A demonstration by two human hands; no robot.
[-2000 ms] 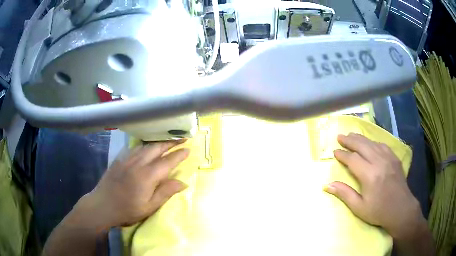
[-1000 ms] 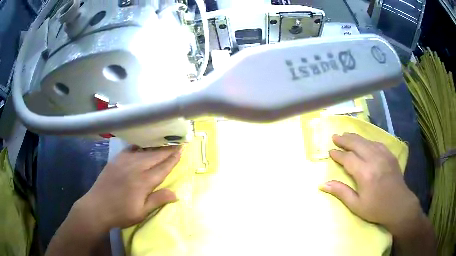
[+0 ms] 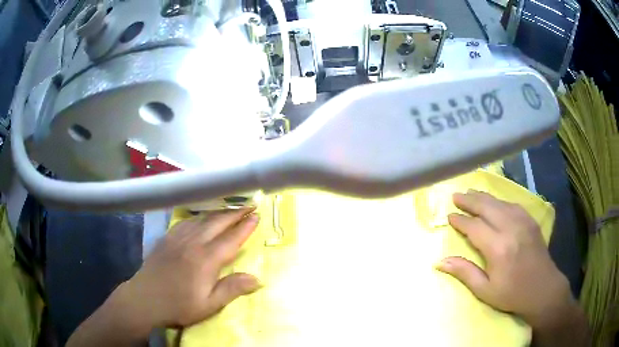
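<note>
A yellow bag body point(image 3: 271, 298) lies flat in front of me, its middle washed out by glare. Two strap ends with stitched outlines show near its far edge, the left one point(image 3: 274, 223) and the right one point(image 3: 436, 206). My left hand point(image 3: 193, 264) lies on the bag's left side, fingers spread and pointing at the machine head. My right hand point(image 3: 505, 254) lies on the right side, beside the right strap end, fingers spread. Neither hand grips anything. The needle area is mostly hidden by glare and the lamp.
The white gooseneck lamp point(image 3: 414, 132) crosses the view above the bag. The sewing machine head point(image 3: 102, 115) stands at the upper left, with metal clamp brackets point(image 3: 405, 51) behind. A bundle of yellow-green strips point(image 3: 601, 183) is at right. More yellow pieces point(image 3: 15, 291) hang at left.
The view has tilted, so the lamp and machine head sit lower in the picture. Both hands still lie flat on the bag, with little movement over it.
</note>
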